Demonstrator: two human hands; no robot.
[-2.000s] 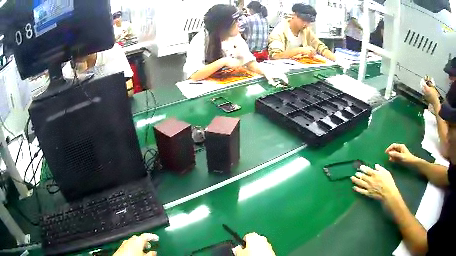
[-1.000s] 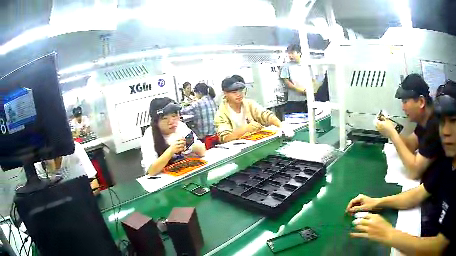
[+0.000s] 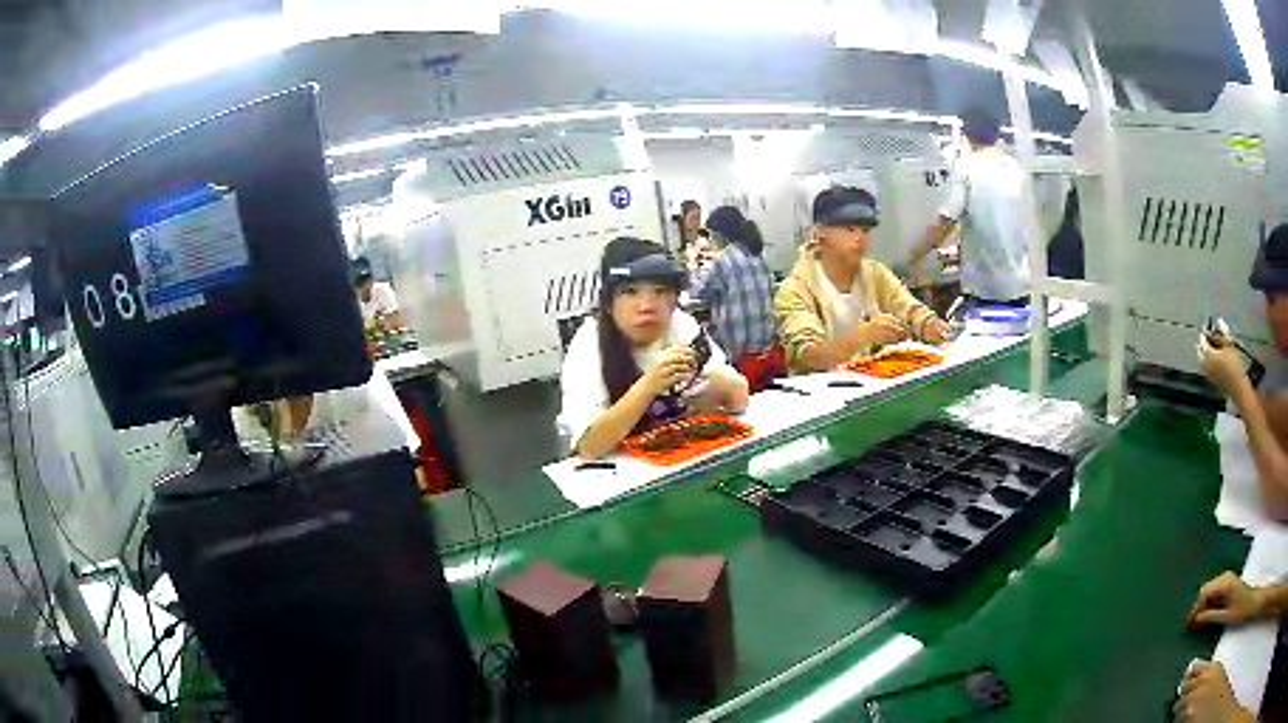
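Note:
Neither of my hands is in the picture. Nearest in front of me, two dark red-brown speakers stand side by side, the left one (image 3: 561, 636) and the right one (image 3: 687, 629), both cut near the bottom edge. A black phone middle frame (image 3: 939, 698) lies on the green bench (image 3: 791, 622) at the bottom, partly cut off. A second frame (image 3: 744, 490) lies behind, beside the tray's left corner. The large black parts tray (image 3: 925, 504) with rows of pockets lies to the right.
A black monitor (image 3: 212, 269) stands on a computer tower (image 3: 318, 593) at left. Two seated people face me behind orange trays (image 3: 688, 439) on white paper. At right, other people's hands (image 3: 1232, 600) rest at the bench edge. Clear plastic wrap (image 3: 1020, 415) lies behind the tray.
The view has risen, then swung left; my hands and the keyboard, visible two seconds ago, are out of the picture. The person at right is now mostly cut off.

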